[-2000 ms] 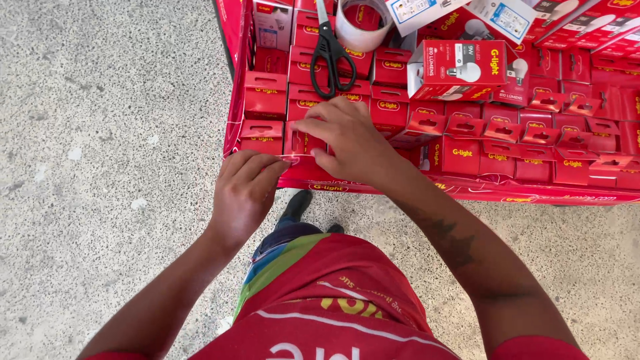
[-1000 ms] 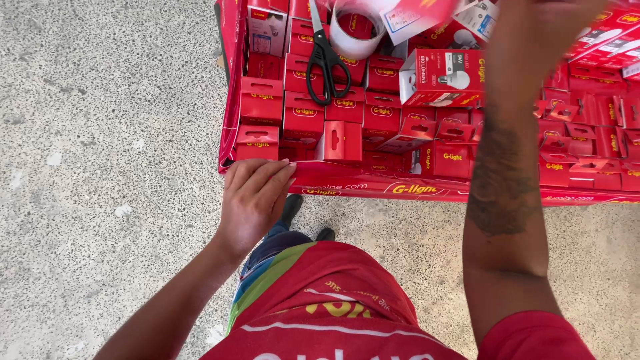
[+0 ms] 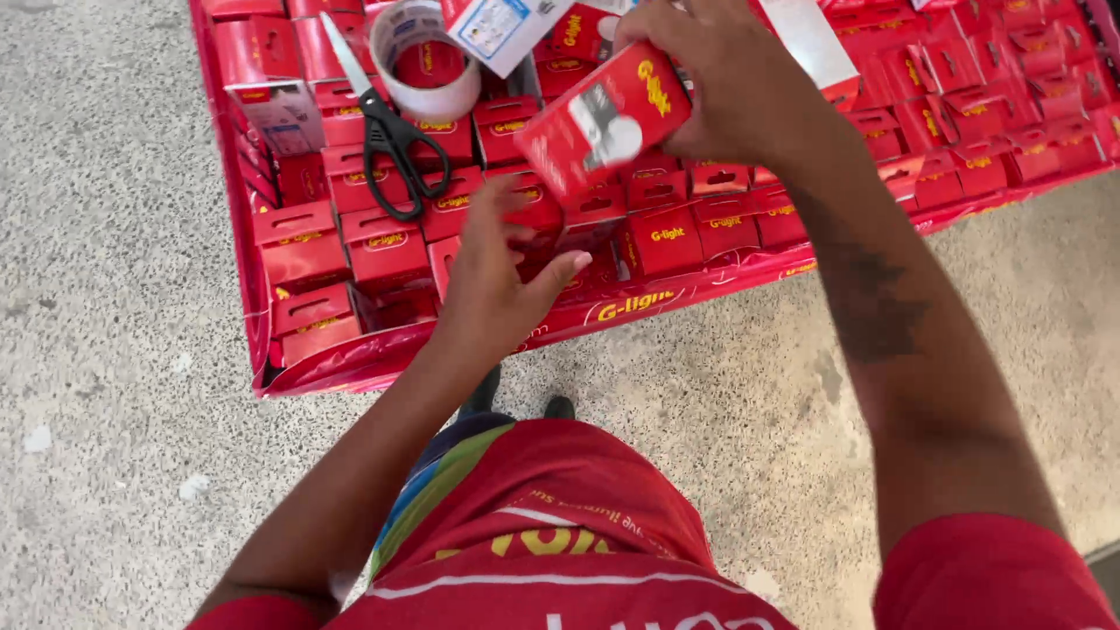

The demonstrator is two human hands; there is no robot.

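My right hand grips a red G-light bulb box by its right end, tilted above the rows of boxes. Just below and left of it, my left hand is over the front rows with thumb and fingers spread, nothing seen in its grasp. Red G-light boxes stand packed in a red display bin, their hang tabs upward. Black-handled scissors lie on the boxes left of my left hand. A roll of clear tape rests beside the scissors.
The bin's red printed front edge runs between my body and the boxes. A white and blue box lies on top at the back, near the tape. Speckled floor shows left of the bin and in front of it.
My right hand has come back from the upper right and now holds a bulb box. My left hand has left the bin's front edge and moved over the boxes.
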